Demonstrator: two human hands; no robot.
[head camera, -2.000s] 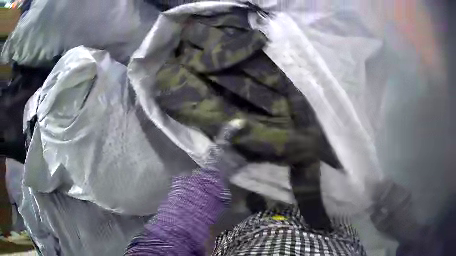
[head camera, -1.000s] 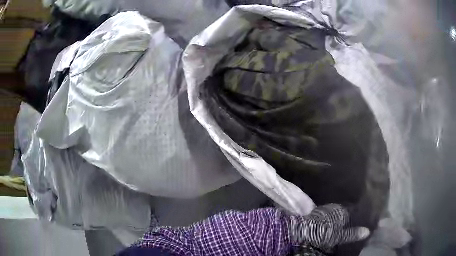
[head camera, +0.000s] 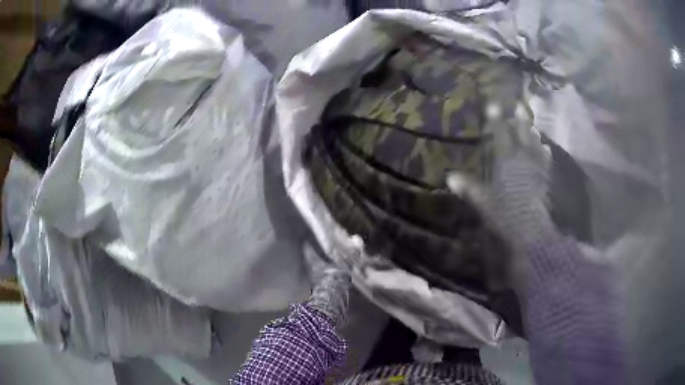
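Note:
An open white woven sack (head camera: 297, 150) lies in front of me, its mouth wide and full of camouflage straps (head camera: 405, 143) with dark edges. My left hand (head camera: 330, 292), in a grey knit glove, is at the sack's near-left rim; its fingers look closed on the rim and are partly hidden there. My right hand (head camera: 518, 180), gloved and blurred, is over the right part of the straps, fingers spread, pale fingertips pointing up and left. It seems to hold nothing; whether it touches the straps is unclear.
A full, light grey sack (head camera: 188, 180) stands close on the left, with a dark bundle (head camera: 52, 90) behind it. More pale sacks are at the back. My checked apron (head camera: 420, 374) shows at the bottom edge. The right side is blurred.
My left hand has moved left along the near rim. My right hand has come in from the lower right over the straps. More camouflage shows where a dark surface lay.

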